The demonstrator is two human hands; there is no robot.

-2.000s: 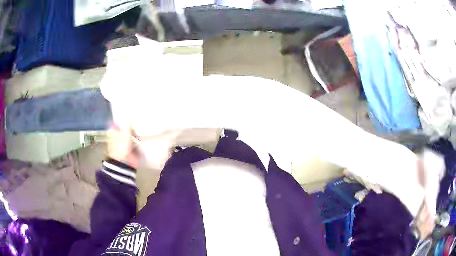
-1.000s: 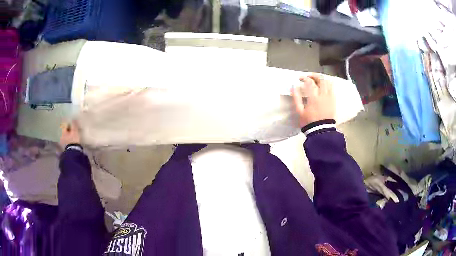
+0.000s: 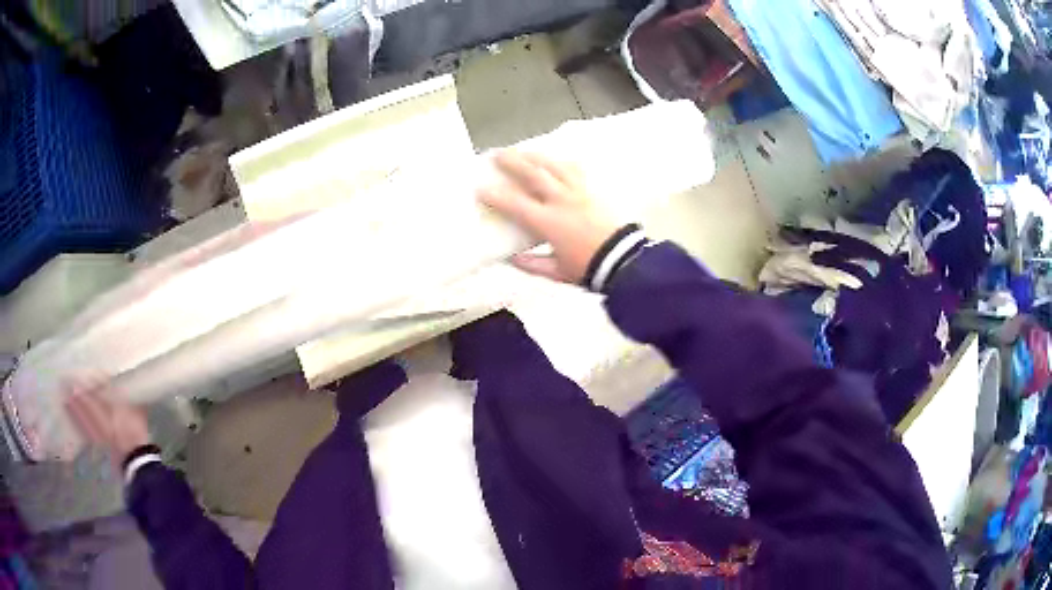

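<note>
A cream garment, washed out to white, lies lengthwise along the narrow board and hides its padding. It runs from lower left to upper right. My right hand is on the garment right of the middle, fingers over the top and thumb at the near edge. My left hand is blurred, at the garment's near edge by its left end; its grip is unclear. A stiff cream panel crosses beneath the board and shows on both sides.
A blue latticed crate is at upper left. A grey bench edge runs along the top. Light-blue cloth hangs at upper right. A heap of dark and cream cloth lies at right. A tiled floor shows beyond the board.
The view has turned, so the board now slants. My right hand has moved from near the garment's right end towards its middle. The garment now covers the grey padding at the left.
</note>
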